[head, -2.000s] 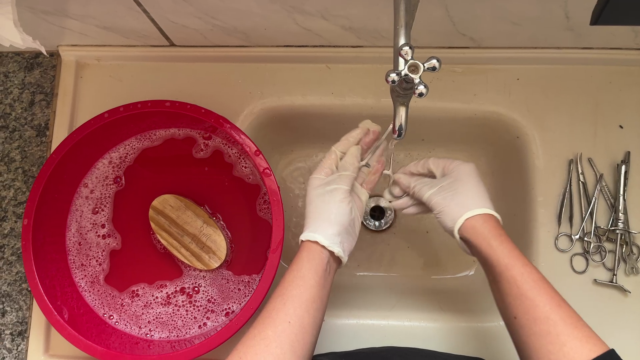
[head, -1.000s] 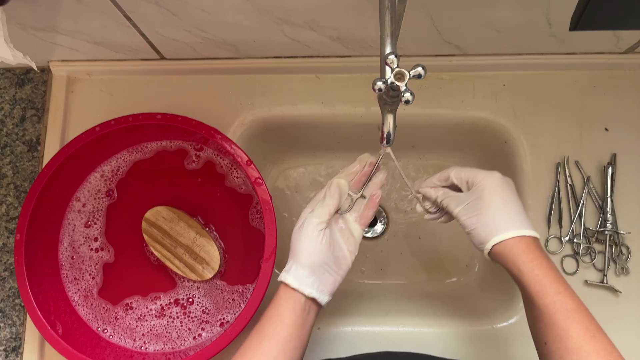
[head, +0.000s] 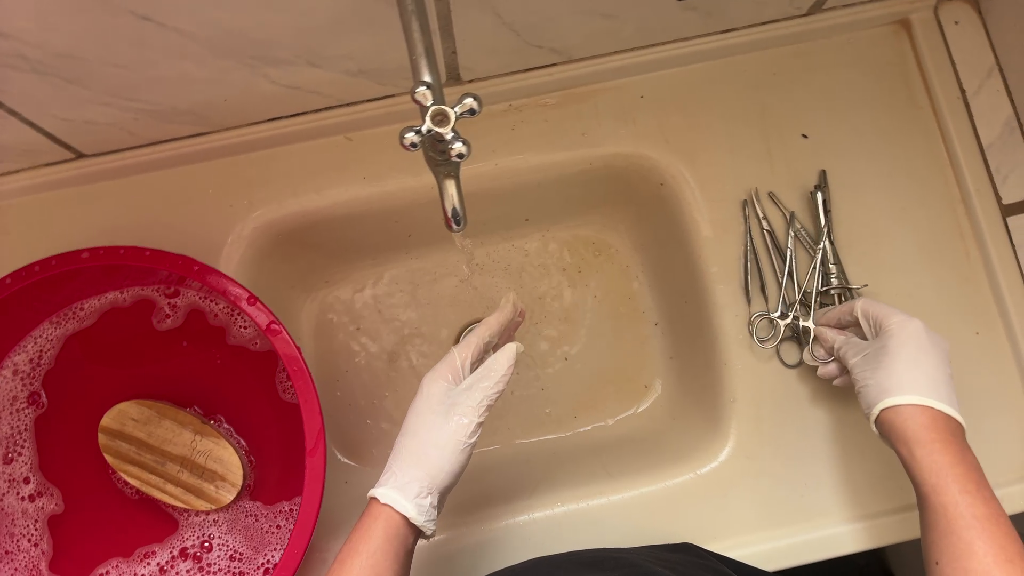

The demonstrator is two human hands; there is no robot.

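My left hand, in a wet white glove, is over the sink basin below the running faucet, with nothing in it. My gloved right hand is at the right ledge, its fingers on a ring handle of a metal ring-handled clamp. That clamp lies at the pile of steel surgical instruments, which includes other ring-handled ones and slender tweezers-like forceps. My fingers hide part of the pile's lower end.
On the left stands a red plastic tub of sudsy water with an oval wooden-backed brush floating in it. The faucet's cross handle juts over the basin. My left fingers partly cover the drain. A tiled wall runs behind.
My right hand has moved right from under the faucet to the instrument pile. The instrument held open under the water is no longer in my left hand. The view has shifted and tilted.
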